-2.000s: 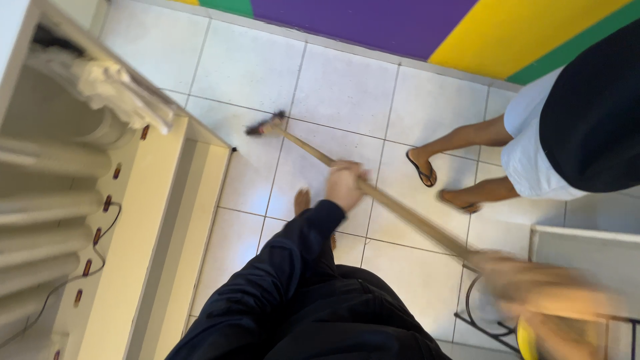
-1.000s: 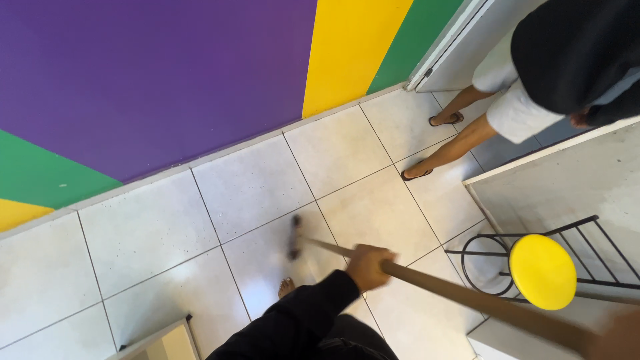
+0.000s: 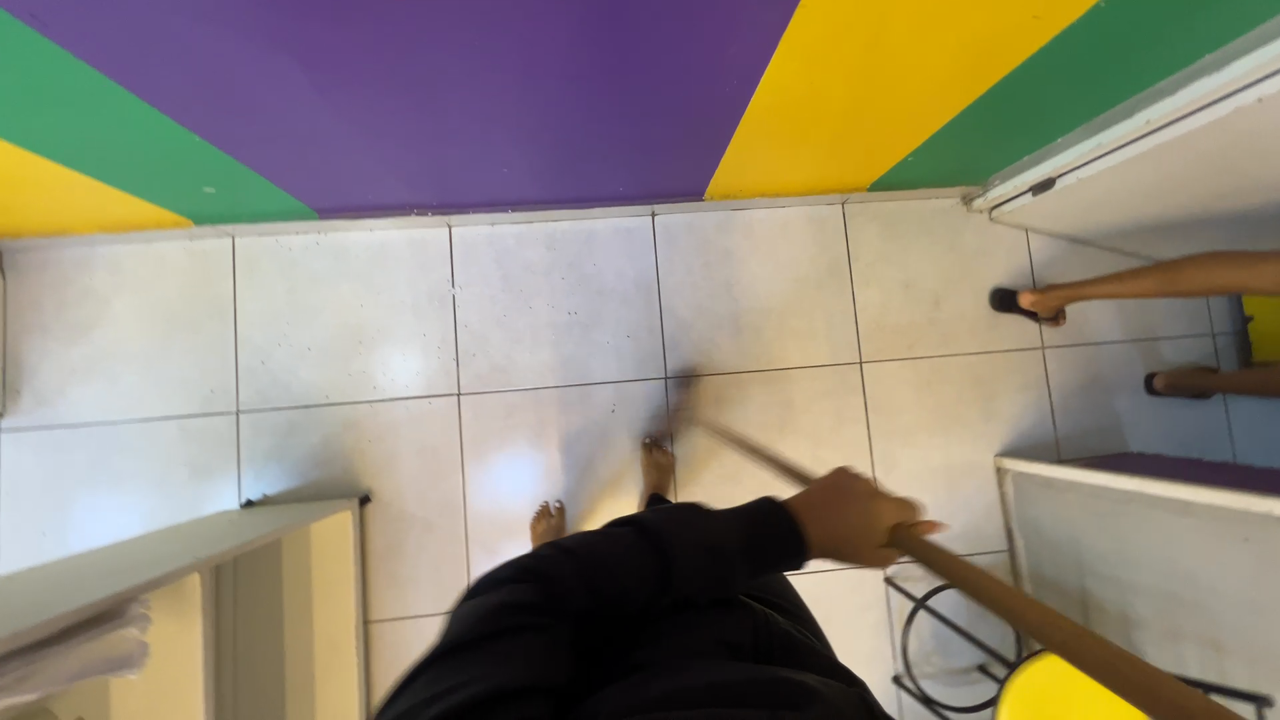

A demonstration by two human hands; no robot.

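Note:
My left hand (image 3: 858,518), in a black sleeve, is closed around the wooden handle (image 3: 1040,610) of a broom, which slants from the lower right corner toward the middle of the view. The broom's head (image 3: 684,398) is blurred and lies on the white floor tiles (image 3: 760,300), just beside my bare right foot (image 3: 657,468). Small dark specks are scattered over the tiles to the left of it. My right hand is out of view; the handle runs past the lower right edge.
A striped wall (image 3: 500,100) borders the floor. At right another person's legs (image 3: 1150,280) in flip-flops stand near a low partition (image 3: 1130,560). A yellow-seated metal stool (image 3: 1060,690) is at lower right, an open shelf unit (image 3: 290,600) at lower left.
The broom head has moved beside my right foot. My left hand stays on the handle. My right hand, blurred on the handle two seconds ago, is now out of view. The view has turned and shifted.

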